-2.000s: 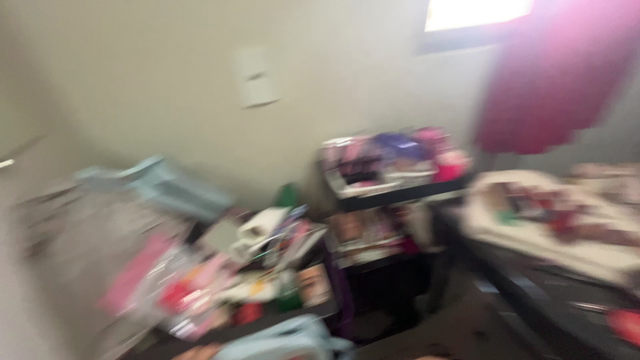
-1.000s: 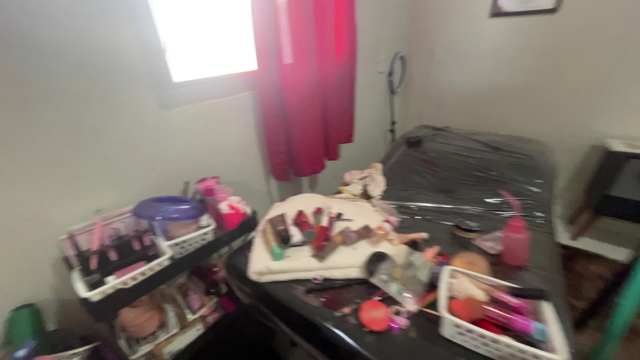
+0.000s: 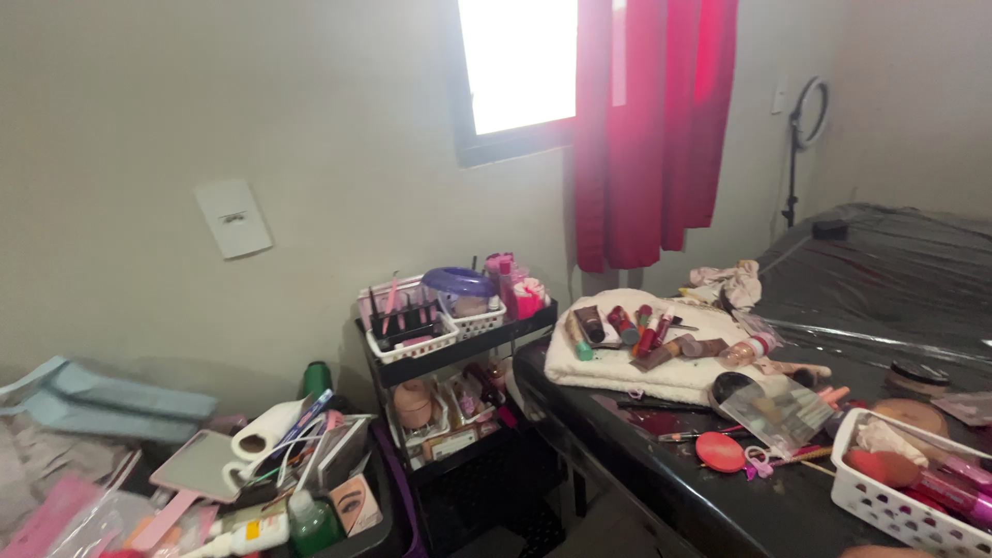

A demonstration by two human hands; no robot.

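In the head view, only a sliver of what looks like my right hand point(image 3: 883, 551) shows at the bottom edge, just below a white perforated plastic basket point(image 3: 891, 508); whether it holds anything is hidden. My left hand is out of the picture. The basket holds makeup brushes and pink tubes. Beside it on the black plastic-covered bed lie a round red item point(image 3: 721, 452) and a clear pouch point(image 3: 779, 415). Several cosmetic tubes rest on a folded cream towel point(image 3: 666, 380), farther left.
A black tiered cart point(image 3: 457, 349) with white baskets stands against the wall. At lower left are a hand mirror point(image 3: 200, 463), a green bottle point(image 3: 314, 523), a white paper roll point(image 3: 267, 430) and light blue fabric point(image 3: 116, 407). A red curtain point(image 3: 651, 139) and ring light point(image 3: 812, 112) are behind.
The view has swung back left since one second ago, bringing the cluttered lower-left area into sight again. No object has plainly moved.
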